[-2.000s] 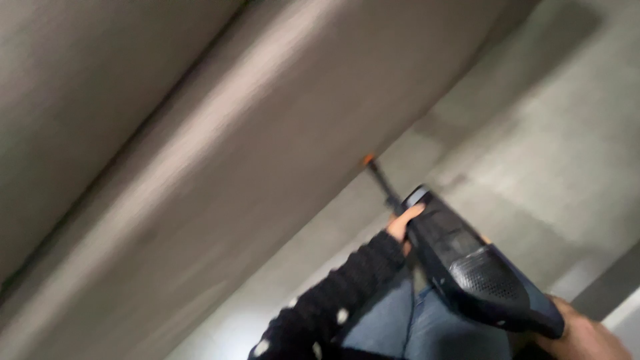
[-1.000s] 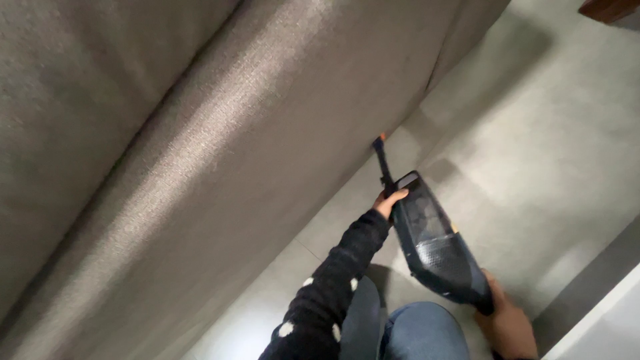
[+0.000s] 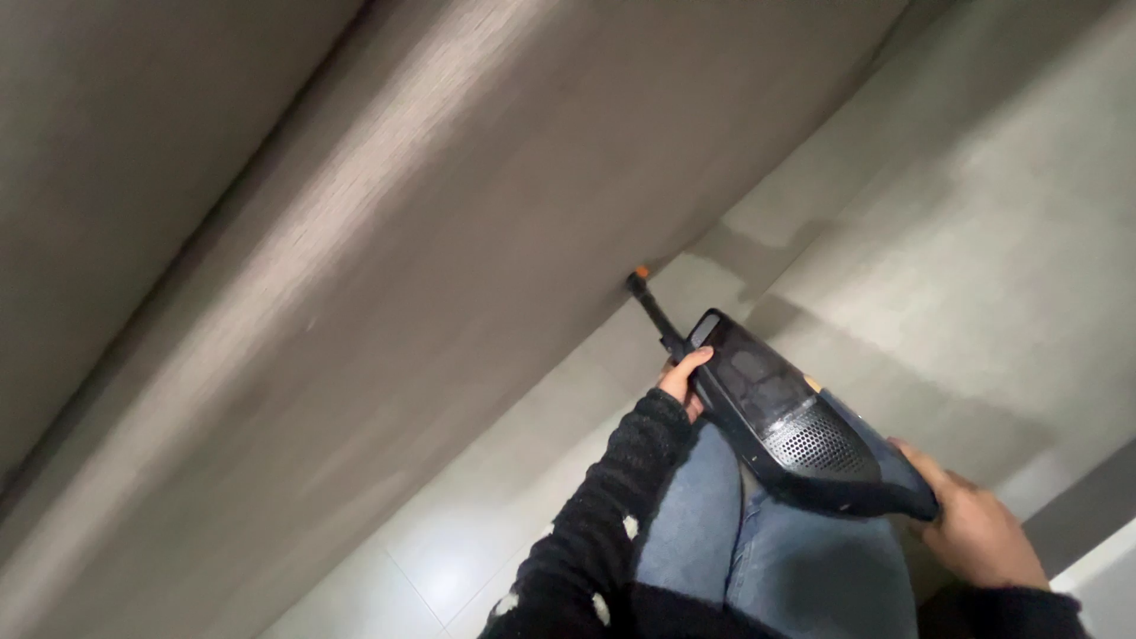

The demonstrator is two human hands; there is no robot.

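Observation:
A dark stick vacuum cleaner with a see-through dust bin and a perforated metal-look section slants across the lower right, over my jeans. My left hand grips its front end, where a thin black tube with an orange tip runs up to the lower edge of a grey-brown fabric sofa. My right hand is wrapped around the rear end of the vacuum. The tube's far end lies beside the sofa's base; whether it touches is unclear.
The sofa's long side runs diagonally from lower left to upper right. Pale floor tiles spread to its right, with shadows across them. A white edge with a dark grey strip is at the lower right.
The brown object at the upper right a second ago is out of view. Both hands have kept their hold on the vacuum. The view has shifted.

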